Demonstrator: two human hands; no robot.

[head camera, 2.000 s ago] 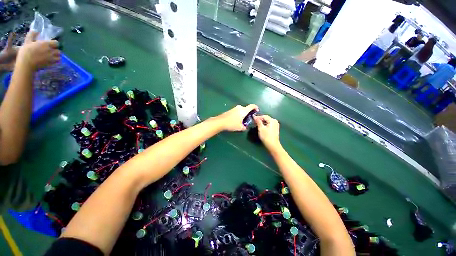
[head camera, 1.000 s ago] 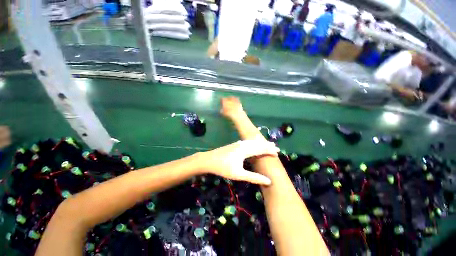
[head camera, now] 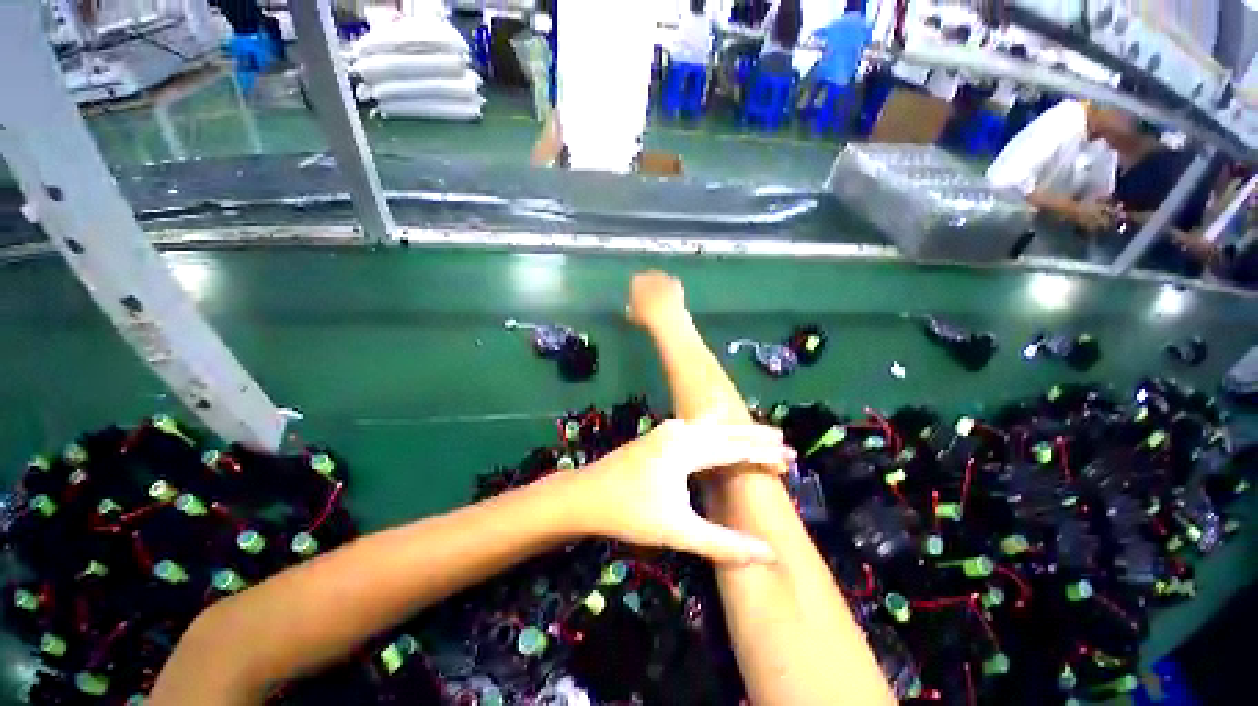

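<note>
My left hand (head camera: 676,486) lies across my right forearm, thumb and fingers spread on either side of it, holding no part. My right hand (head camera: 657,297) is stretched out over the green belt, fingers curled in; no part shows in it, though its palm side is hidden. A joined unit (head camera: 563,350), silvery with a black housing and pale lead, lies left of my right hand. Another joined unit (head camera: 781,353) lies to its right. Black housings (head camera: 952,524) with green-ended parts and red leads are piled beneath and around my forearms.
More units (head camera: 959,341) lie in a row towards the right. A perforated white post (head camera: 138,297) stands at left. A metal rail (head camera: 483,246) edges the belt. Beyond it are a plastic-wrapped bundle (head camera: 931,200), white sacks (head camera: 414,69) and a person in white (head camera: 1055,159) at right.
The view has turned right. My hands held a dark part together earlier; since then they have parted, and my left hand has moved onto my right forearm. It has stayed there over the last second.
</note>
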